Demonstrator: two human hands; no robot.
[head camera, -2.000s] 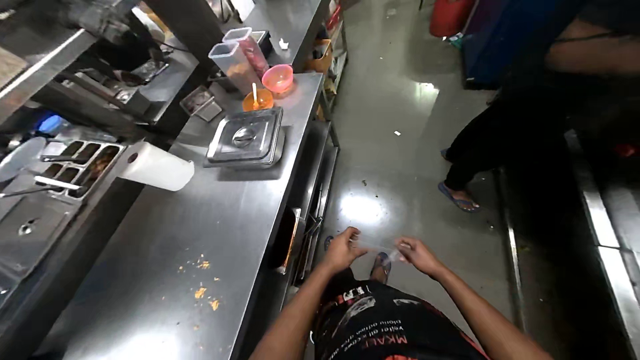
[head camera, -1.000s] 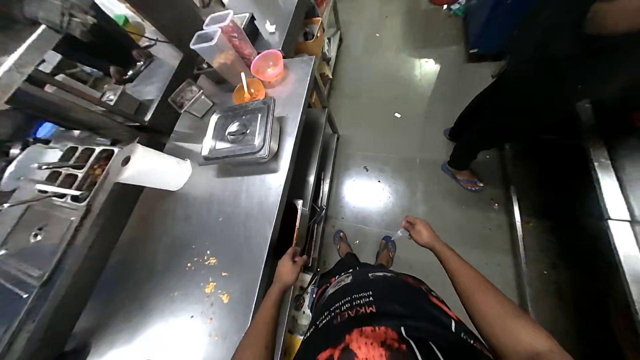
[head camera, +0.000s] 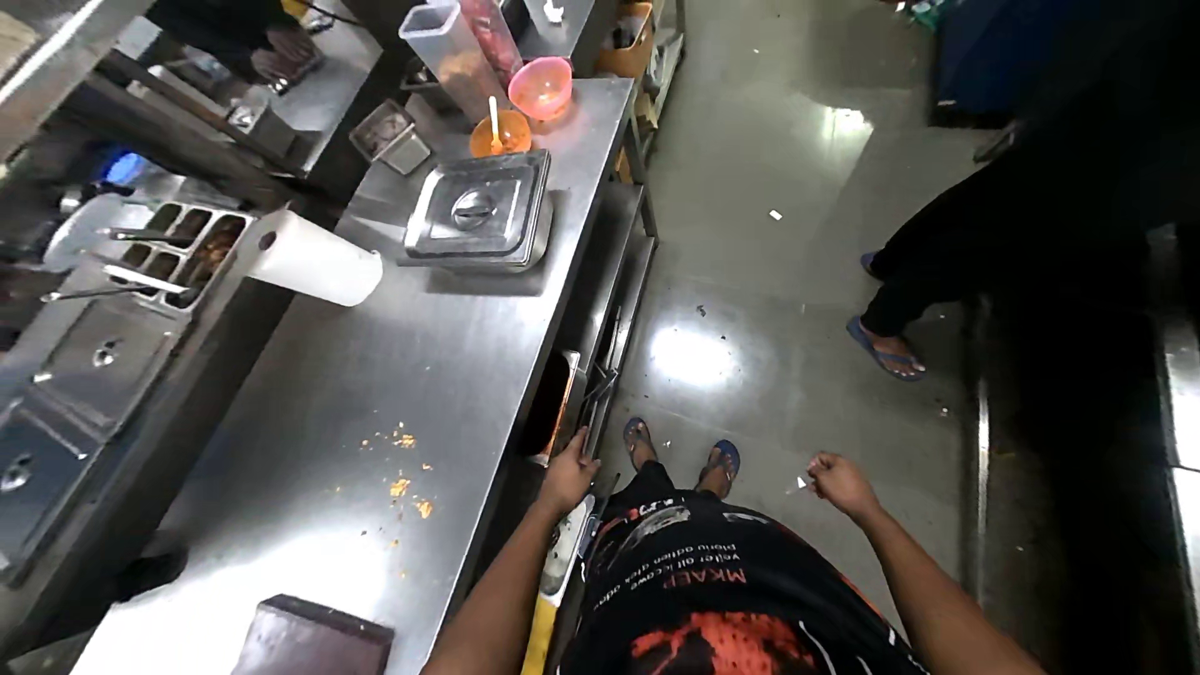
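Note:
My left hand (head camera: 568, 473) is low beside the counter's edge, next to the under-counter shelf and a metal container (head camera: 553, 408) on it; its fingers are partly apart and I see nothing held. Out over the floor at the right, my right hand (head camera: 839, 485) pinches a small clear scrap, perhaps plastic film (head camera: 799, 485). On the steel counter (head camera: 450, 356) stand a lidded steel pan (head camera: 480, 211), a white paper roll (head camera: 314, 258), an orange bowl with a spoon (head camera: 511, 136) and a pink bowl (head camera: 541, 89). Orange crumbs (head camera: 400, 487) lie scattered nearer me.
A person in dark trousers and blue flip-flops (head camera: 886, 349) stands at the right. Tall plastic containers (head camera: 455, 61) and a small steel tin (head camera: 391, 138) are at the counter's far end. To the left is a steel station with sauce compartments (head camera: 192, 246). Another person's hand shows at upper left.
My hands were close together in front of me, with clear film between them; they have since parted. The left has gone to the shelf side, the right outward. A dark flat object now shows at lower left.

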